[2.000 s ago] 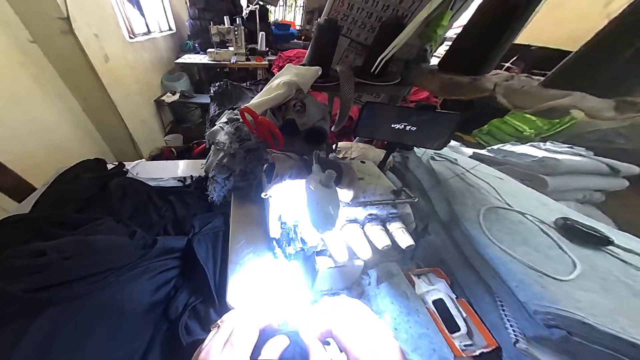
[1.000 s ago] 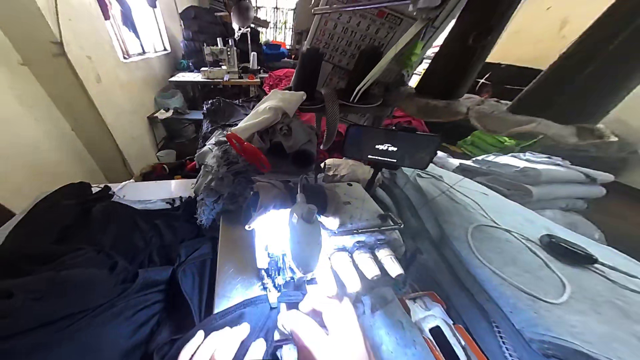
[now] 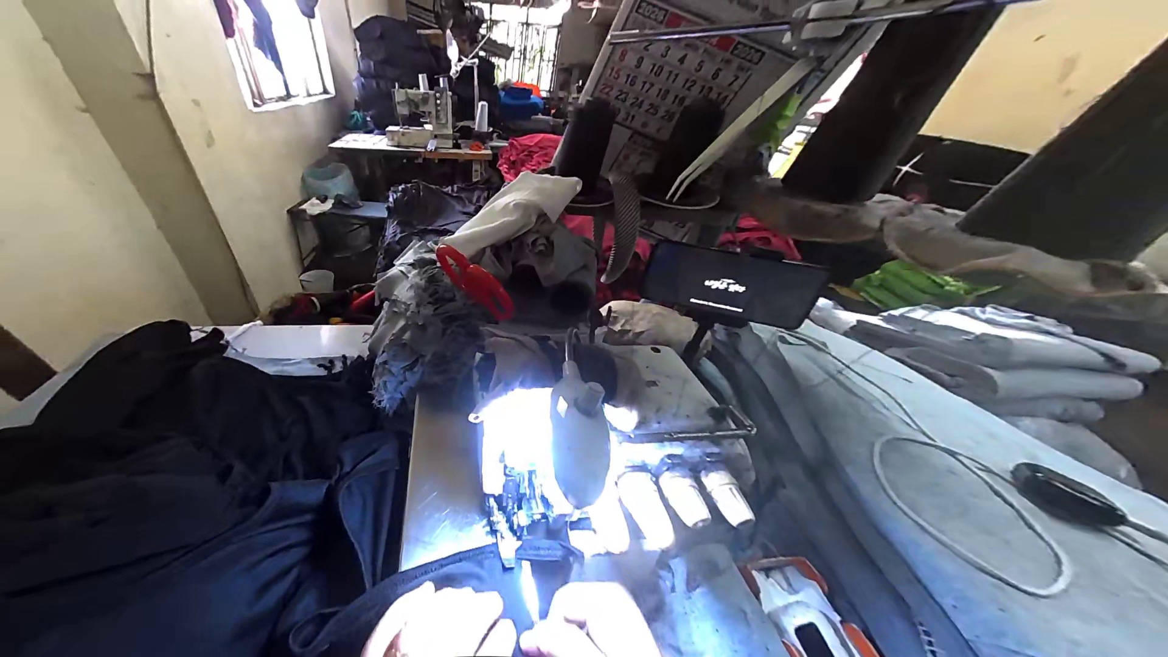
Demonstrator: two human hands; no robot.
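Observation:
A sewing machine point(image 3: 671, 388) with a very bright lamp stands in the middle of the table. Dark fabric point(image 3: 456, 570) lies at its presser foot point(image 3: 506, 538). Just in front of the foot, my left hand point(image 3: 443, 620) grips the edge of this fabric, fingers bent. My right hand point(image 3: 593, 620) is close beside it, its fingertips together at a small pale strip point(image 3: 529, 589); glare hides whether it holds the strip or the cloth. Several pale cone-shaped thread guides or knobs point(image 3: 684, 497) stick out of the machine's front.
Black garments point(image 3: 182, 493) are heaped at the left. A phone point(image 3: 735, 283) stands behind the machine, scissors with red handles point(image 3: 474, 281) hang near grey scraps. At the right lie a black computer mouse point(image 3: 1068, 493) with a cable, folded grey cloth point(image 3: 1022, 356) and an orange-and-white case point(image 3: 803, 607).
The dark fabric now spreads in front of the presser foot, where two seconds ago glare covered the hands. Since one second ago, my right hand has drawn back from the foot, nearer the bottom edge.

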